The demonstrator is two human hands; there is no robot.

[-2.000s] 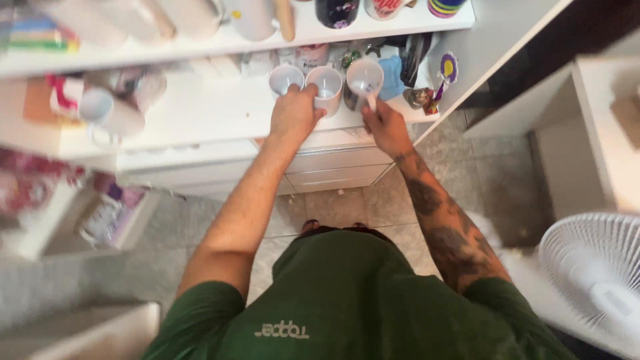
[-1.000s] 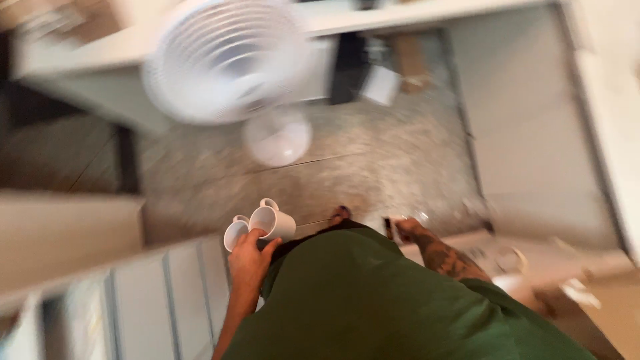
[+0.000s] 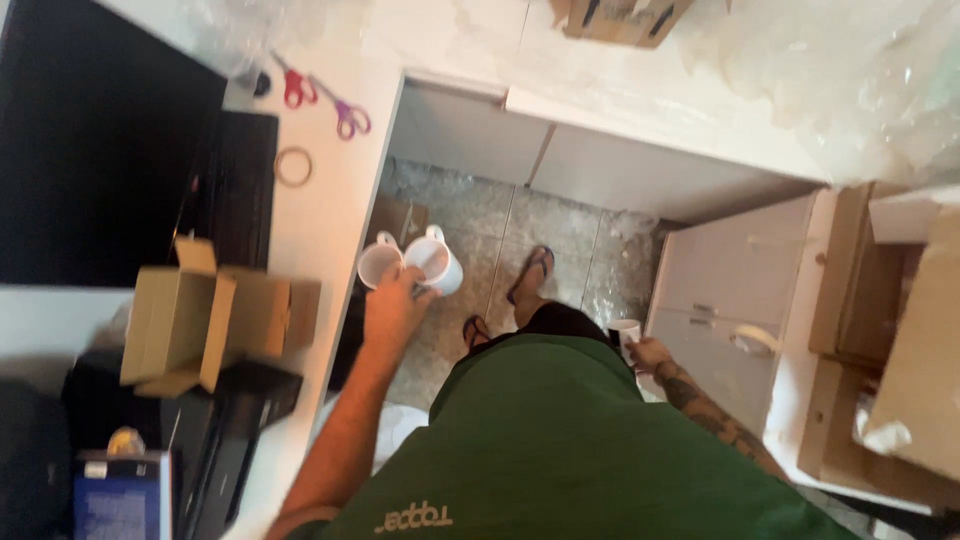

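Observation:
My left hand [image 3: 397, 304] grips two white mugs side by side by their rims, at the left of centre. One white mug [image 3: 380, 264] is at the left, and a second white mug [image 3: 442, 271] touches it on the right; both openings face up toward the camera, handles pointing away from me. My right hand [image 3: 646, 354], low beside my right hip, holds a third mug [image 3: 623, 331], white with a dark patch on its side. The grip of its fingers is partly hidden.
On the white desk at left are red-handled scissors [image 3: 298, 88], purple-handled scissors [image 3: 352, 120], a tape roll [image 3: 293, 166], an open cardboard box [image 3: 180, 330] and a black monitor [image 3: 97, 142]. White drawers [image 3: 727, 322] and cardboard boxes [image 3: 855, 300] stand right. Plastic wrap covers the upper right counter.
Two seconds ago both hands were at mugs on a white shelf; now they carry mugs away from it. The view has swung widely to a desk and counter.

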